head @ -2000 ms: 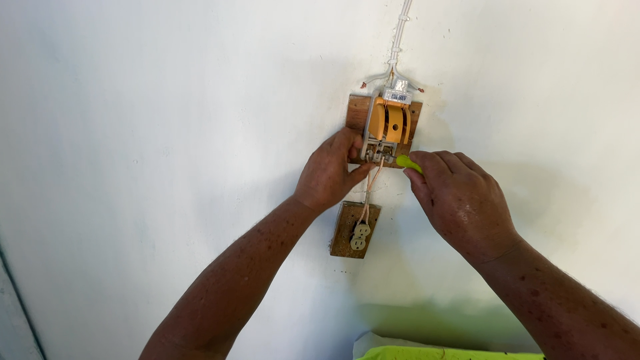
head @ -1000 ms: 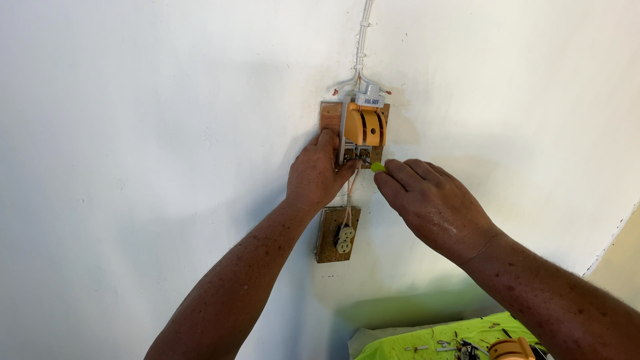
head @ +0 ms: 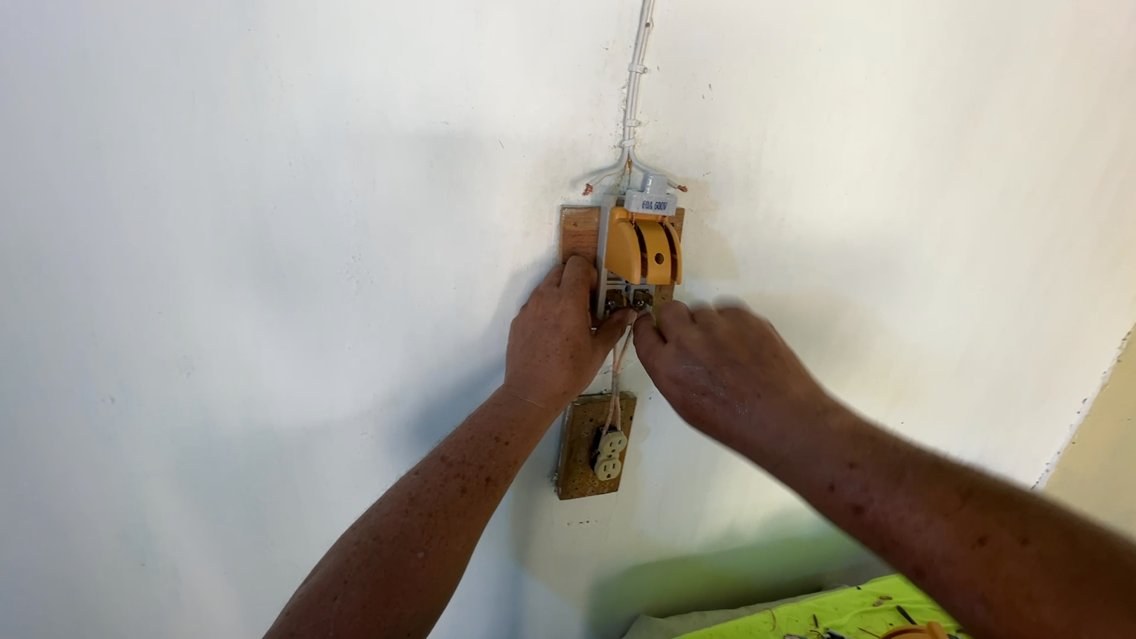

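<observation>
A knife switch with an orange cover (head: pixel 655 251) sits against a wooden board (head: pixel 580 232) on the wall. My left hand (head: pixel 559 333) grips the switch's left side, its thumb by the lower terminals (head: pixel 628 300). Close to the right terminal, my right hand (head: pixel 723 368) has its fingers closed; the green-handled tool seen in the earlier frames is hidden by them. Thin wires (head: pixel 617 364) run from the switch's lower end to a duplex outlet (head: pixel 611 454) on a smaller wooden board (head: pixel 577 466). Two bare-ended wires (head: pixel 661 174) spread out above the switch.
White cable (head: pixel 635 98), held by clips, runs up the white wall. At the lower right lies bright green cloth (head: pixel 799 616) with scattered scraps and an orange part (head: pixel 919 631) on it. A wall edge stands at the far right.
The green handle, visible in my right hand in both earlier frames, is now hidden. My left hand stays on the switch. The view has shifted, showing more of the green cloth than at first.
</observation>
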